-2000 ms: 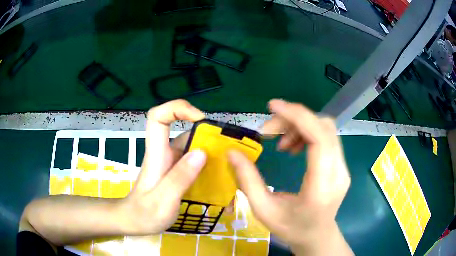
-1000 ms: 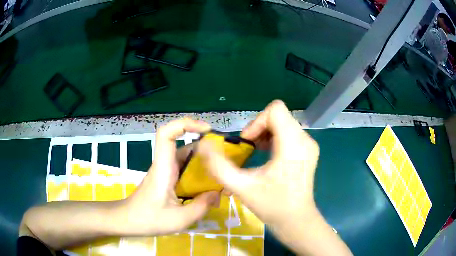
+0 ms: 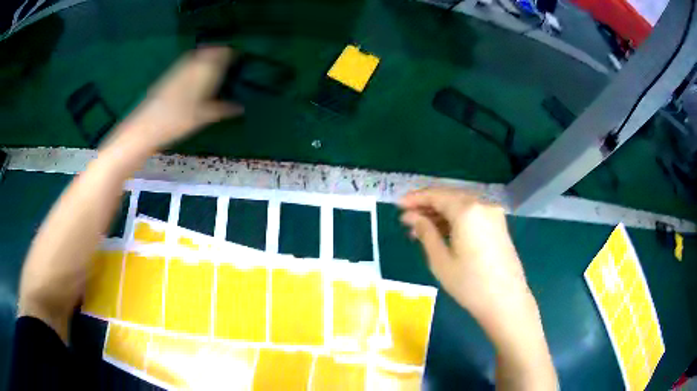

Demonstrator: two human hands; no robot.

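My left hand [image 3: 174, 101] is blurred and stretched over the green belt. Its fingertips are beside dark phone housings [image 3: 264, 72]; whether it touches one is unclear. My right hand [image 3: 458, 237] is above the worktop by the belt edge rail, fingers bent, thumb apart, holding nothing visible. A housing with yellow film [image 3: 354, 69] lies on the belt, film end away from me. A film sheet [image 3: 242, 302] lies before me, with empty white-framed openings along its far edge and yellow pieces below. It overlaps more yellow sheet underneath.
Bare black housings lie on the belt at left [image 3: 91, 111] and right [image 3: 474, 114]. The pale belt edge rail [image 3: 306, 177] crosses the view. A grey post [image 3: 592, 149] slants at right. A spare yellow film sheet [image 3: 627, 309] lies at far right.
The film-covered housing has left my hands and lies on the belt. My left hand has moved forward and left over the belt. My right hand has let go and moved right.
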